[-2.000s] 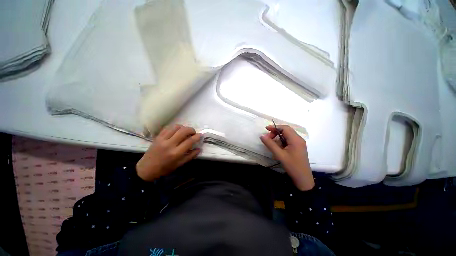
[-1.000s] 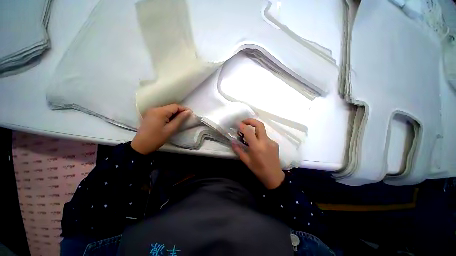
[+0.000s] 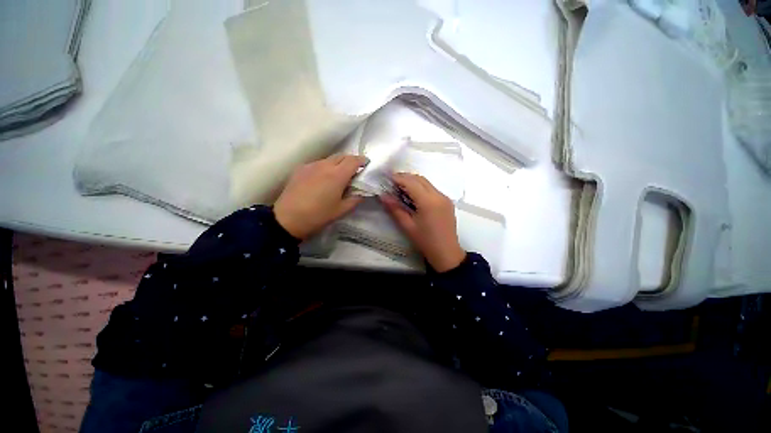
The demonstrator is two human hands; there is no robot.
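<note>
A stack of large off-white cut panels [image 3: 161,144] lies in front of me, with a beige turned-back panel part [image 3: 275,80] over it. My left hand [image 3: 319,196] grips the lifted near edge of the top cut panel at the cutout. My right hand [image 3: 425,216] is close to its right, at the same lifted edge, with the thread snips [image 3: 403,196] in its fingers. The snips are small, dark and mostly hidden by the fingers. Whether the blades touch the panel cannot be told.
A second panel stack [image 3: 621,161] with a rectangular cutout lies at right. A left panel stack [image 3: 38,76] is at the upper left. Clear plastic bags [image 3: 752,106] lie at the far right. The white table's [image 3: 534,245] near edge runs below my hands, with a pink printed sheet [image 3: 80,326] below left.
My left hand has moved right and up, onto the panel edge at the cutout. My right hand has moved left beside it. The panel's near edge, flat two seconds ago, is lifted and folded back.
</note>
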